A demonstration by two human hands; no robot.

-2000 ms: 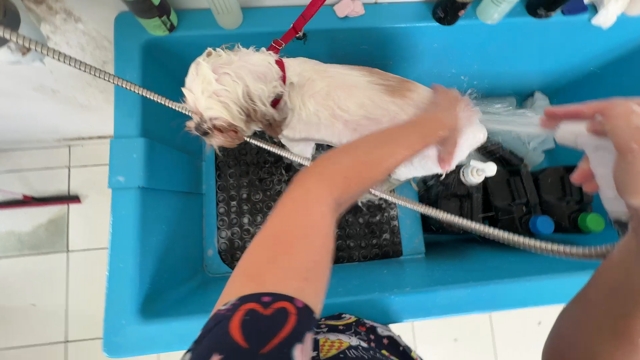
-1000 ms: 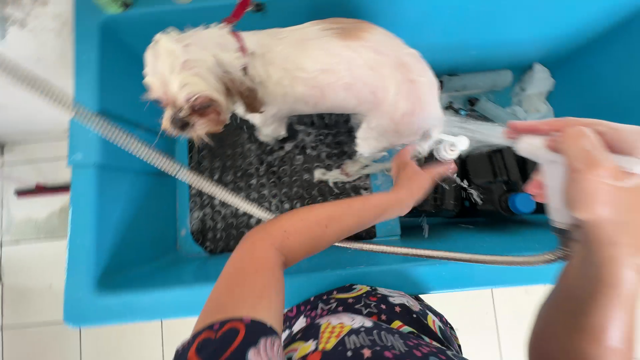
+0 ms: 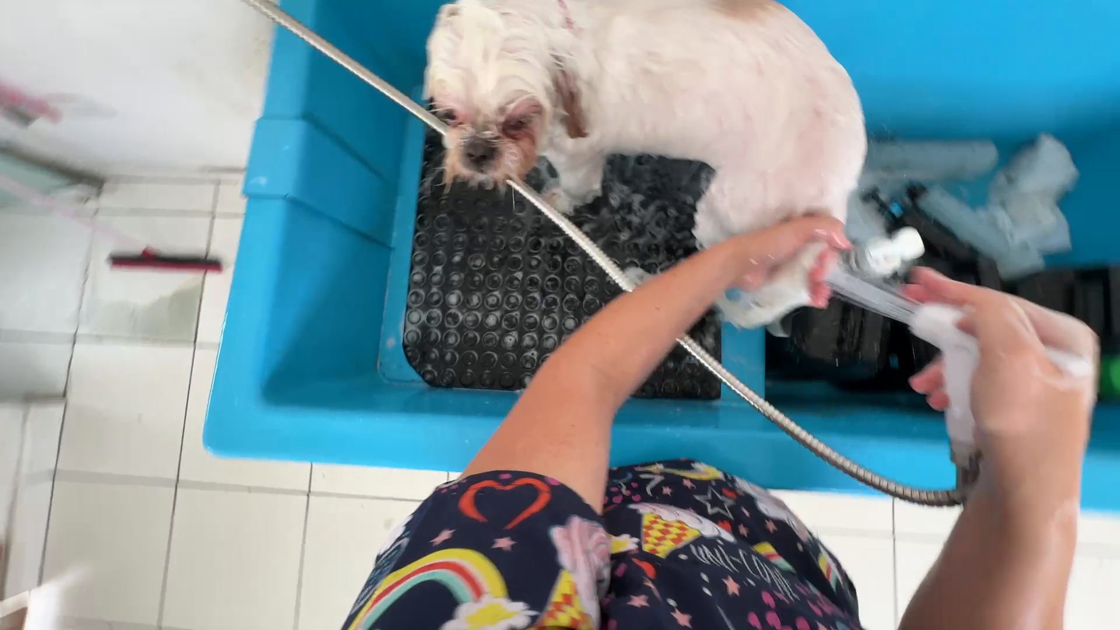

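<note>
A wet white dog (image 3: 700, 96) with tan patches stands on a black rubber mat (image 3: 490, 297) in a blue plastic tub (image 3: 306, 350), its face toward me. My left hand (image 3: 792, 254) is around the lower part of its hind leg (image 3: 774, 293). In my right hand (image 3: 1015, 350) is a white spray nozzle (image 3: 954, 359), and water streams from it toward the leg and my left fingers. The metal shower hose (image 3: 787, 424) runs from the nozzle's base across the mat and past the dog's muzzle.
Dark containers (image 3: 840, 341) and a bottle with a white pump top (image 3: 897, 249) stand in the tub's right section. Crumpled clear plastic (image 3: 1032, 201) lies behind them. A floor squeegee (image 3: 166, 262) rests on the tiles at the left.
My left hand has gone from the dog's rump down to its hind leg. The dog's head has turned to face me more. The red leash seen earlier is out of view.
</note>
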